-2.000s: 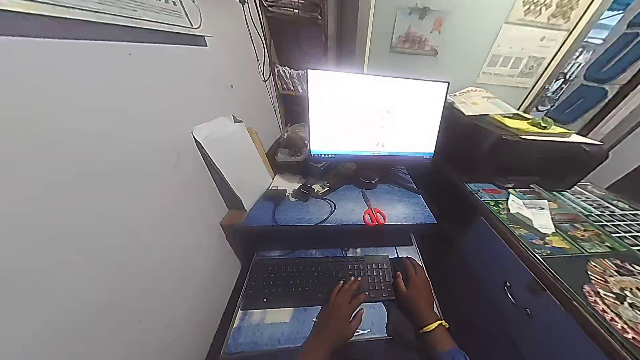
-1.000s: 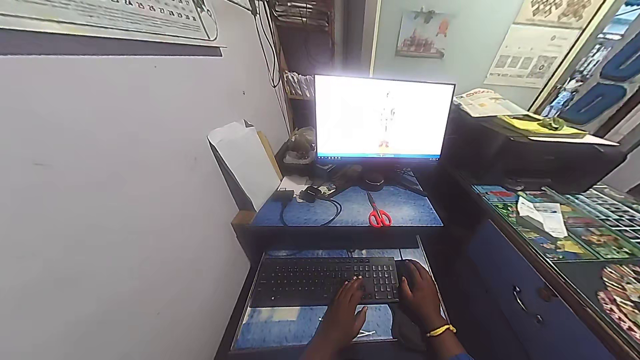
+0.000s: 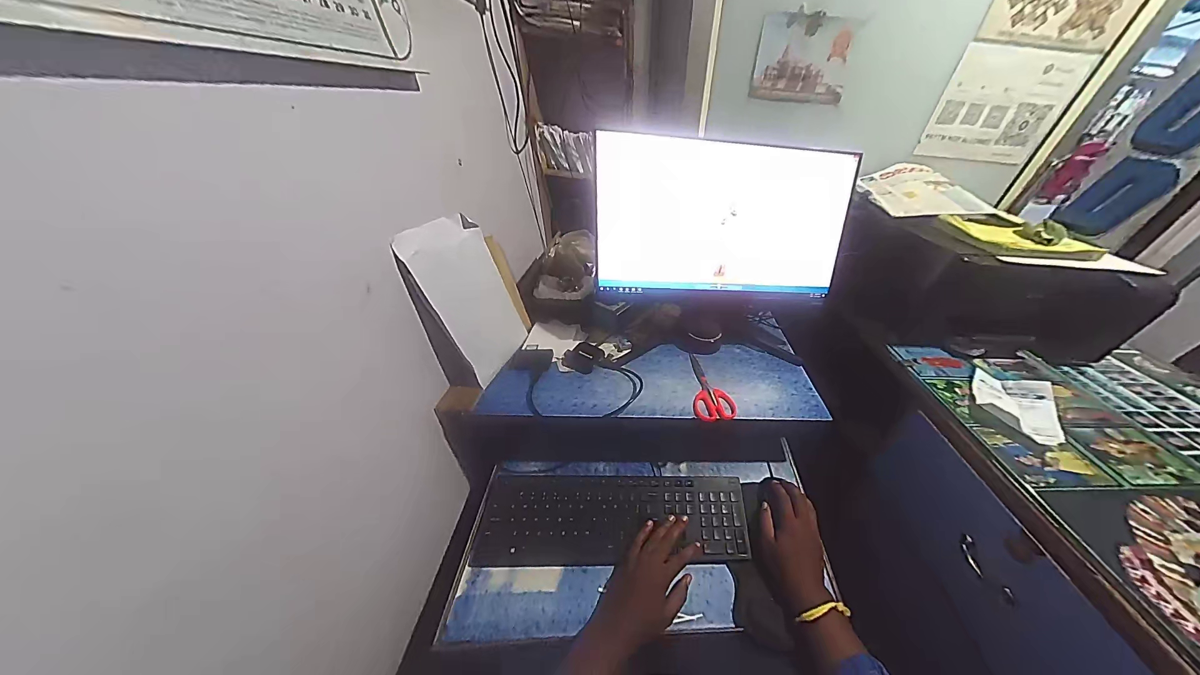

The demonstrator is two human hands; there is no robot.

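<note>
My left hand (image 3: 650, 577) rests with spread fingers on the right part of a black keyboard (image 3: 572, 516), near its arrow keys and number pad. To the right of the keyboard, my right hand (image 3: 790, 544) lies over a dark computer mouse (image 3: 774, 487), mostly hidden beneath the fingers; a yellow band circles that wrist. Both keyboard and mouse are on a blue-patterned pull-out tray (image 3: 506, 609). Behind them a monitor (image 3: 722, 216) shows a mostly white screen with small marks.
Red-handled scissors (image 3: 712, 398), a black cable (image 3: 637, 380) and an adapter (image 3: 583, 356) lie on the upper shelf. White papers (image 3: 464, 291) lean against the left wall. A black printer (image 3: 1022, 291) with papers on top stands at right, behind a glass-topped counter (image 3: 1059, 469).
The figure seen on the monitor a second ago has given way to a few small marks. Both hands stay at the keyboard and mouse.
</note>
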